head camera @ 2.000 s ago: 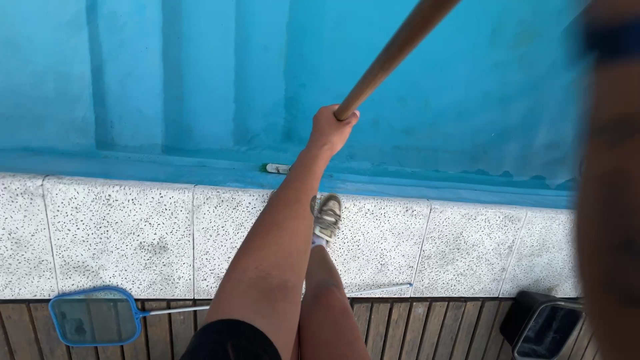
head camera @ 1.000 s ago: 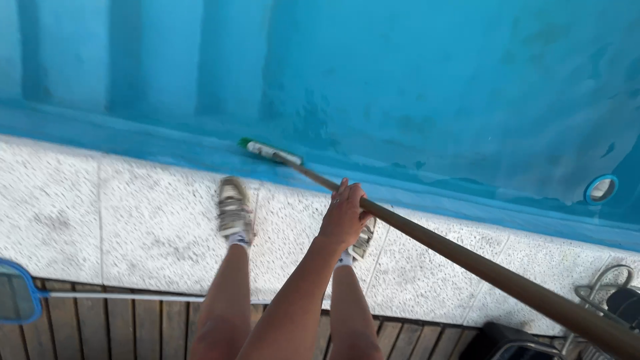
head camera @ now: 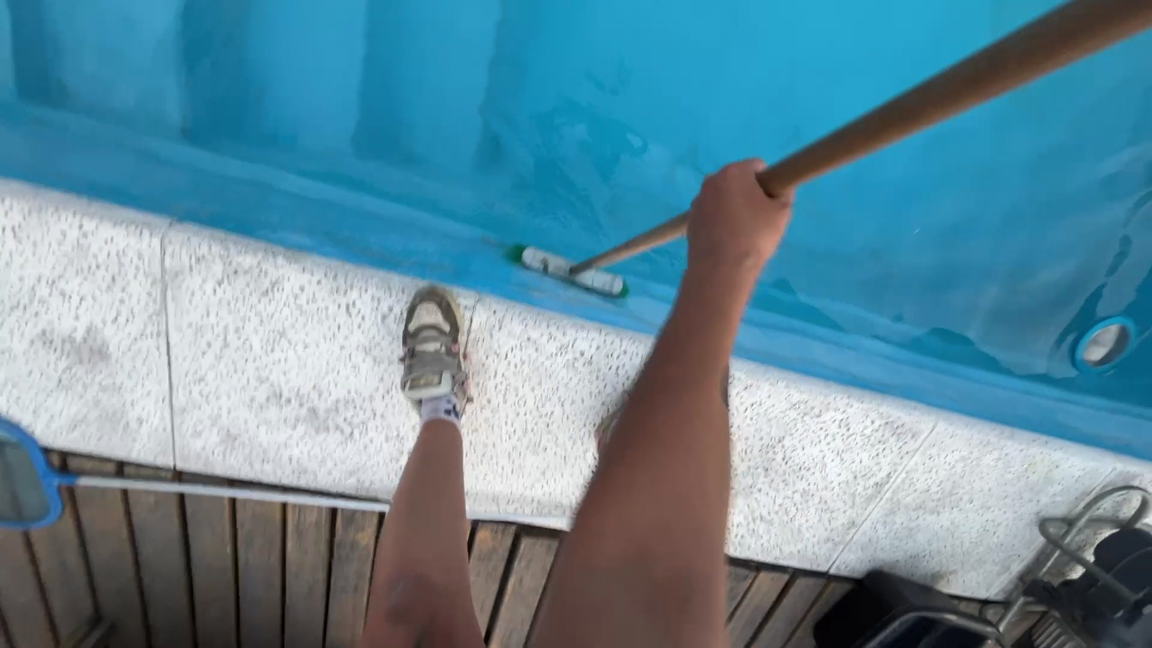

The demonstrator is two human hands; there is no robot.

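Observation:
My left hand (head camera: pixel 740 216) is closed around a brown pole (head camera: pixel 936 103), which slants from the upper right down to the left. At the pole's lower end is a scrub brush with a white body and green ends (head camera: pixel 573 272). It lies against the blue pool wall, just beyond the stone edge. Bristles cannot be made out. My right hand is not in view.
The speckled white coping (head camera: pixel 288 351) bears my left shoe (head camera: pixel 433 344); the other shoe is mostly hidden by my arm. A blue-framed pool skimmer (head camera: pixel 27 477) lies left on the wooden deck (head camera: pixel 261 558). Black equipment with metal tubing (head camera: pixel 1093 549) stands lower right, below a round pool fitting (head camera: pixel 1104 345).
The pole's upper part has swung from the lower right to the upper right since one second ago, and my left hand has risen with it. A blurred arm at the right earlier is gone from view.

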